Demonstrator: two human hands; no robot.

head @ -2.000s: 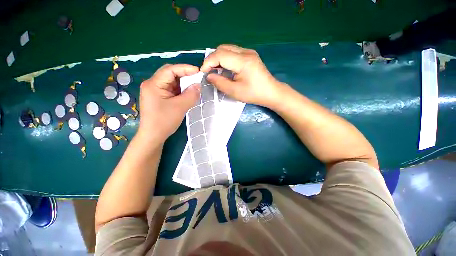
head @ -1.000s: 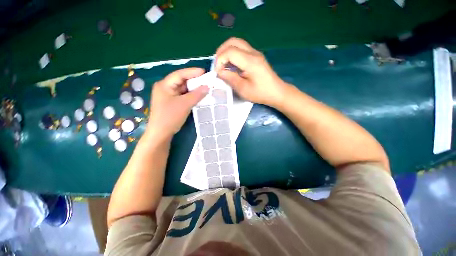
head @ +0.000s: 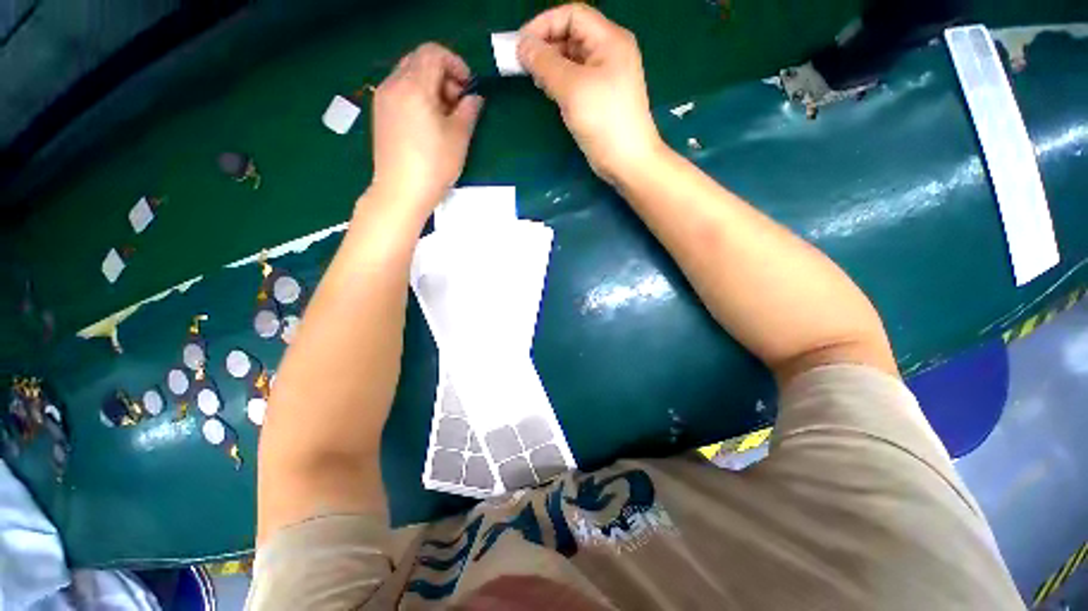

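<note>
My right hand [head: 587, 74] is over the far green surface, its fingertips closed on a small white square sticker [head: 510, 54]. My left hand [head: 426, 117] is to its left, thumb and fingers closed around a small dark piece [head: 469, 87], mostly hidden by the fingers. Overlapping sticker sheets [head: 487, 287] lie on the bench edge below the hands, crossed, their upper parts plain white and grey rounded squares at the near ends. Neither hand touches them.
Several round modules [head: 208, 402] with gold tails lie at the left, some hidden behind my left forearm. White square modules [head: 341, 115] and a dark disc [head: 234, 165] lie on the far surface. A long white strip [head: 1005, 155] lies at far right. A dark shape [head: 883, 54] is at upper right.
Both hands have left the sheets and moved up over the far surface, now apart. The right hand has a white sticker. The sheets lie loose. The view has shifted and tilted.
</note>
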